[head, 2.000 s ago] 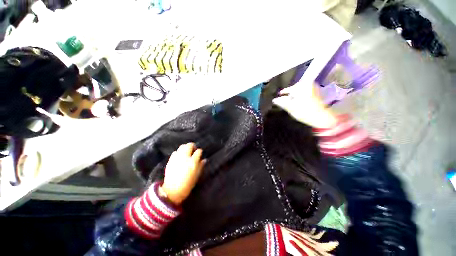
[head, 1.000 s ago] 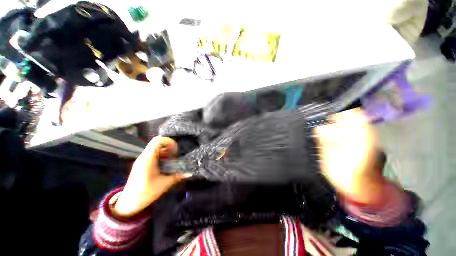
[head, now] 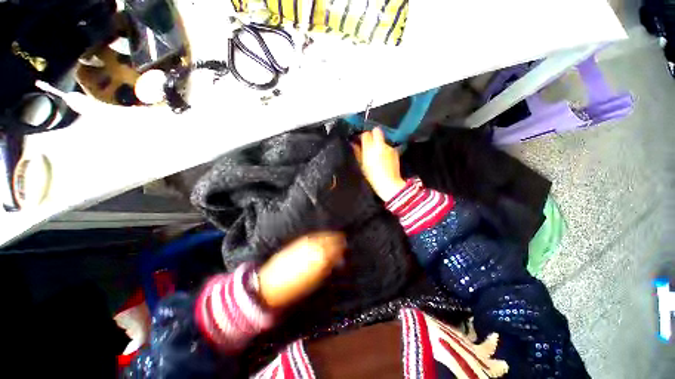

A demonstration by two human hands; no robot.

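A dark grey fuzzy garment (head: 289, 178) lies bunched across my lap, against the table's front edge. A narrow glinting trim (head: 370, 312) shows near my waist. My left hand (head: 302, 268) is blurred over the lower left part of the garment; whether it grips cloth cannot be told. My right hand (head: 379, 161) is at the garment's upper edge close to the table, with its fingertips together at the dark cloth. What its fingers pinch is too small to tell. Smooth black cloth (head: 474, 174) lies at the right, partly under my right sleeve.
The white table (head: 333, 81) bears black-handled scissors (head: 257, 55), yellow-and-black striped cloth (head: 348, 18), a spotted brown tray (head: 111, 74), a pale tape roll (head: 33, 180) and a black bag (head: 44, 37). A lilac stool (head: 548, 122) stands under the table at right. Something green (head: 546, 237) is below it.
The garment, stretched between both hands a second ago, now lies bunched on my lap. My right hand has moved left and up to the table edge. My left hand has moved right over the cloth.
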